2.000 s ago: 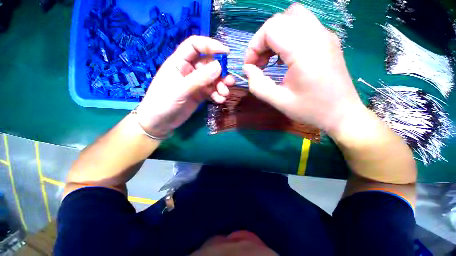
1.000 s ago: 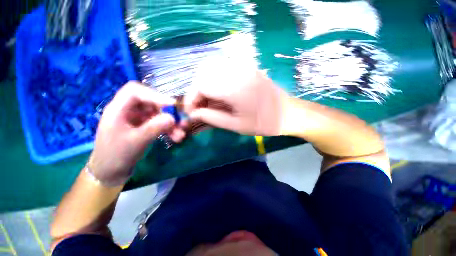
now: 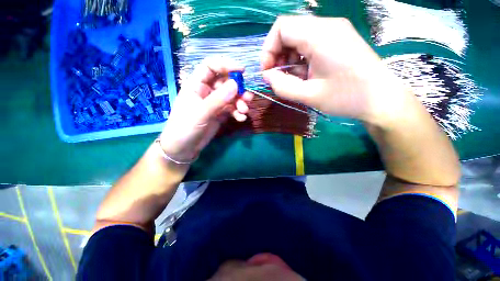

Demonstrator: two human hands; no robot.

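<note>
My left hand [image 3: 200, 107] holds a small blue connector housing [image 3: 237, 82] between thumb and fingers. Thin wires [image 3: 279, 101] trail from the housing to the right, passing below my right hand. My right hand [image 3: 323, 68] pinches a thin pale wire [image 3: 285, 67] between thumb and forefinger, just right of the housing. Whether its tip is inside the housing cannot be told. Both hands are over the pale wire bundle [image 3: 219, 52] and the brown wire bundle [image 3: 279, 116].
A blue parts bin [image 3: 109, 134] with loose blue housings stands at left, with wired pieces [image 3: 107, 7] at its far end. Green wires [image 3: 241, 13] lie beyond the pale ones. A white bundle [image 3: 419, 23] and a dark-centred bundle [image 3: 438, 90] lie at right. A yellow strip [image 3: 299, 155] marks the bench edge.
The view has shifted between frames. Wires now show trailing from the housing below my right hand. Both hands stay close together at the housing.
</note>
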